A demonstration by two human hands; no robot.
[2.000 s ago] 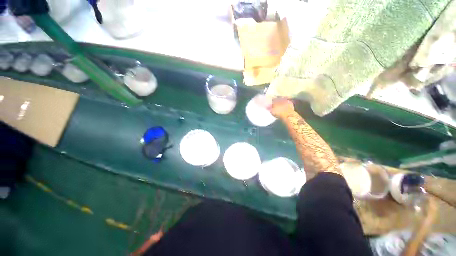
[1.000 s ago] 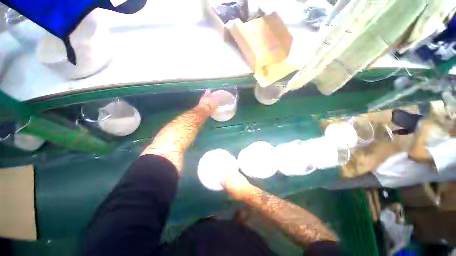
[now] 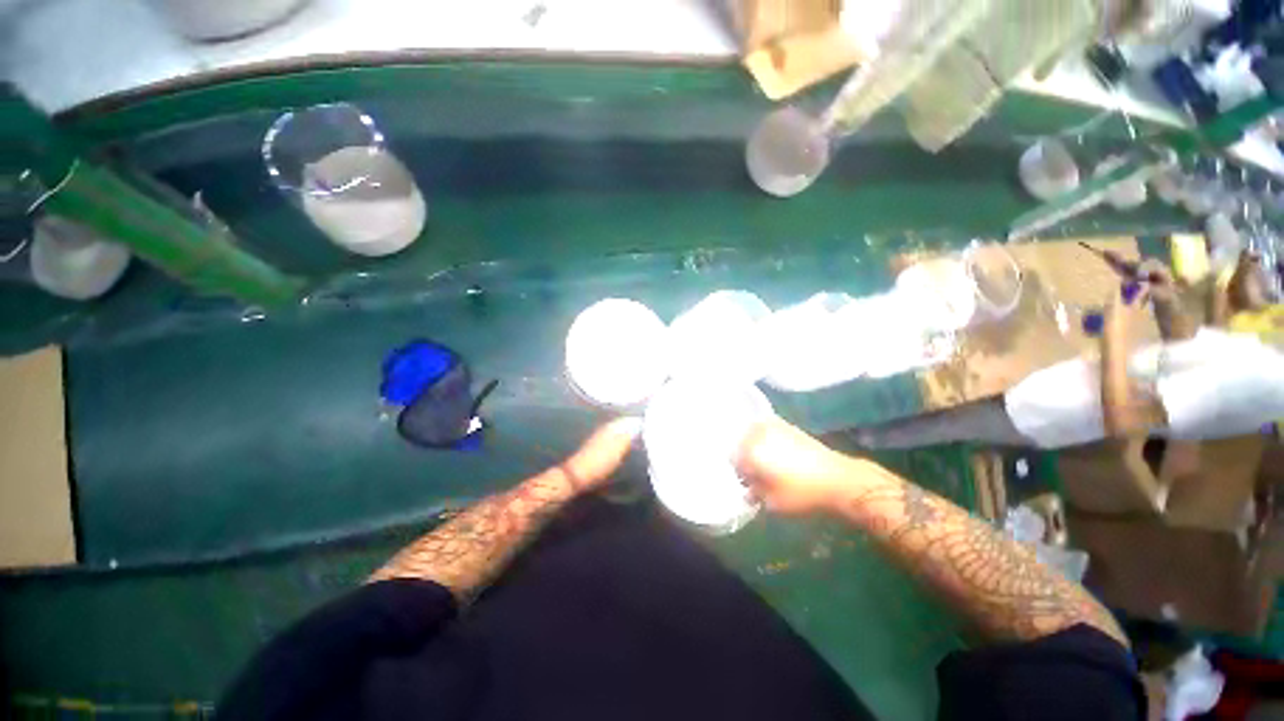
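A clear cylinder container [image 3: 701, 451] with an overexposed white part is held at the near bench edge, close to my body. My left hand [image 3: 608, 454] is at its left side and my right hand [image 3: 789, 468] grips its right side. Behind it stands a row of similar containers, with the leftmost container [image 3: 617, 351] and others running to the right, close together and glaring white. The wiping cloth or glove [image 3: 434, 395], blue and black, lies left of the row.
A waiting container [image 3: 362, 202] stands at the far left, another waiting container [image 3: 787, 151] near the draped cloth [image 3: 972, 71]. A green frame bar [image 3: 176, 233] slants at left. Cardboard sheets lie at left [image 3: 35, 458] and right [image 3: 1049, 303]. Another person's arm [image 3: 1119, 373] shows at right.
My left hand has come back from the far container, which no longer stands in its place there. Both hands are now together at a container near my body. The view has shifted.
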